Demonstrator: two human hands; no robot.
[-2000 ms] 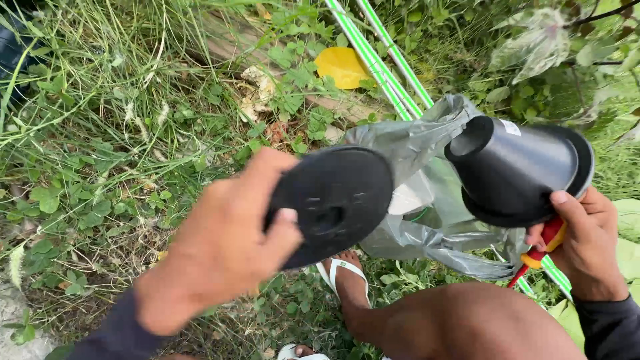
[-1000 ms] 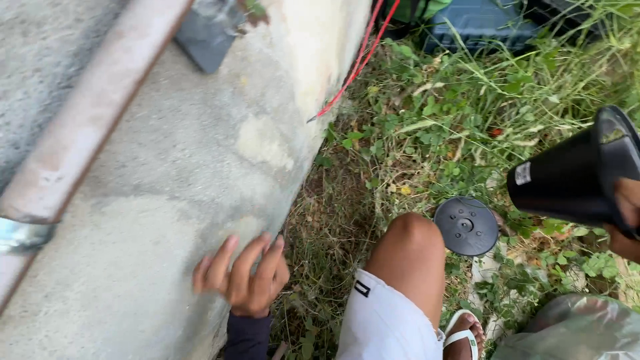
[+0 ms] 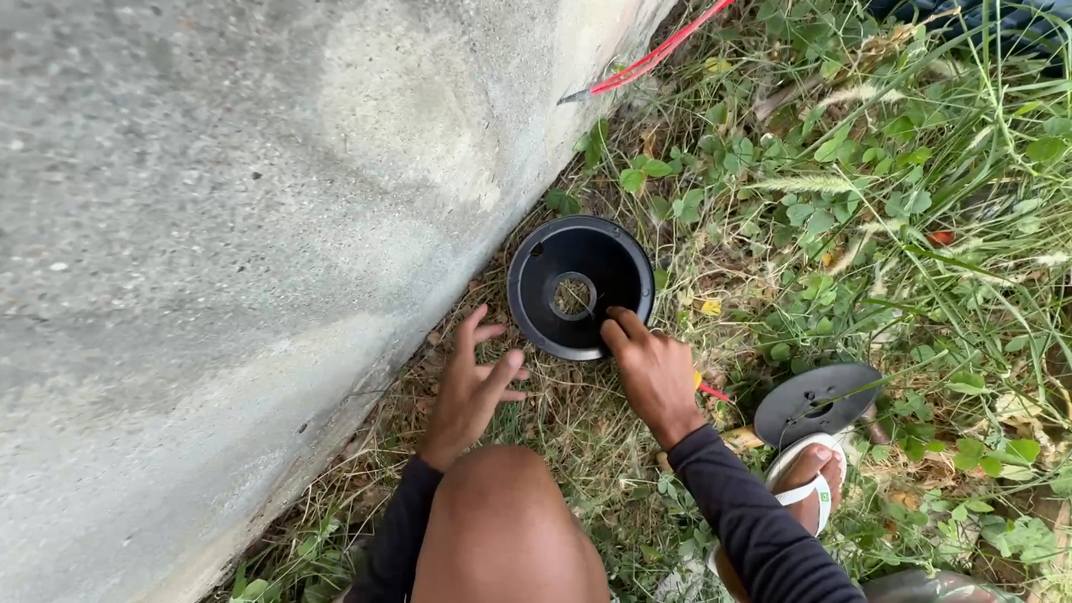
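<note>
A black plastic cone-shaped housing [image 3: 526,314] stands on the ground close to the concrete wall, wide rim up, with a round hole in its bottom showing dry grass. My right hand [image 3: 651,368] grips the rim at its lower right, fingers over the edge. Just left of the rim, my left hand [image 3: 473,389] holds nothing, its fingers spread. Beside my right wrist, a red and yellow tool [image 3: 712,390] is partly hidden. The black round lid [image 3: 816,404] with several holes lies on the grass by my foot.
The concrete wall [image 3: 251,251] fills the left side. Red wires [image 3: 657,57] with a dark tip stick out over the wall's edge at the top. Grass and weeds [image 3: 921,251] spread on the right, with a dark object [image 3: 988,25] at the top corner.
The black cone has gone from my right hand's raised hold down to the ground beside the wall. Two seconds ago my left hand held the round lid; now it lies on the grass.
</note>
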